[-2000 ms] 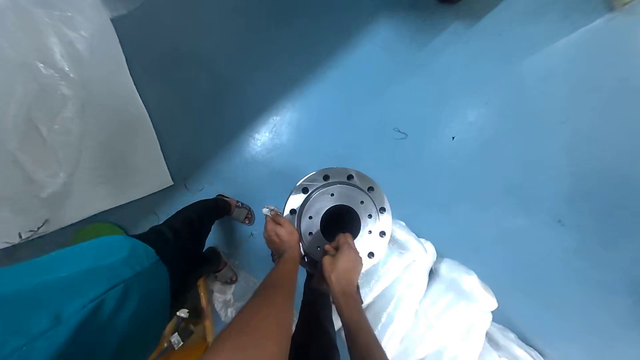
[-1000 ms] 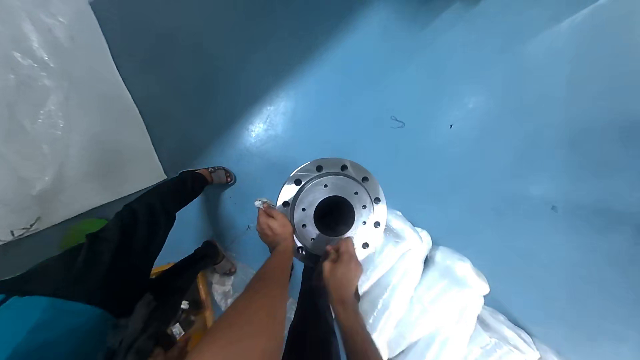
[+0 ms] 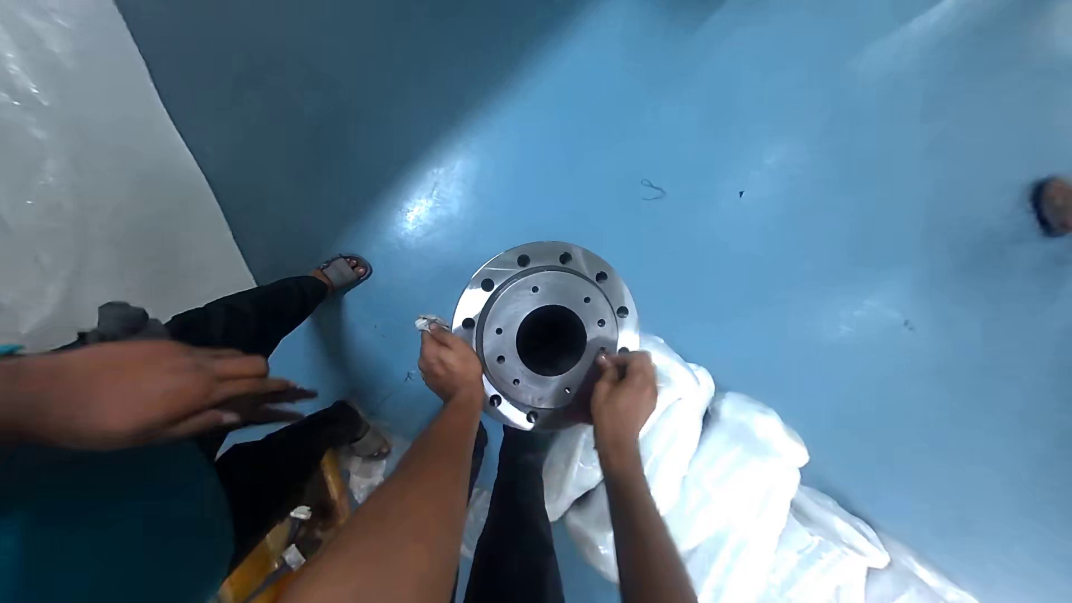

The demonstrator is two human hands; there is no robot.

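A round, shiny metal flange (image 3: 548, 280) with a ring of bolt holes and a dark central bore faces up in the middle of the view. At its left rim is my left hand (image 3: 450, 362), its fingers closed on a crumpled white scrap (image 3: 430, 323), perhaps cloth or paper. My right hand (image 3: 624, 392) is over the lower right of the flange, fingertips at a small hole in the inner face. Whether those fingertips hold something small cannot be told.
A co-worker's hands (image 3: 167, 389) reach in from the left, above dark trousers and a sandalled foot (image 3: 345, 272). White plastic sheeting (image 3: 737, 469) lies at lower right, a yellow container (image 3: 261, 561) at lower left. A pale sheet (image 3: 100, 184) covers the upper left floor (image 3: 796, 276). Part of a foot shows far right.
My right hand has moved from the flange's lower edge to its right side. The co-worker's hands have come into view at left. At the far right a foot has appeared.
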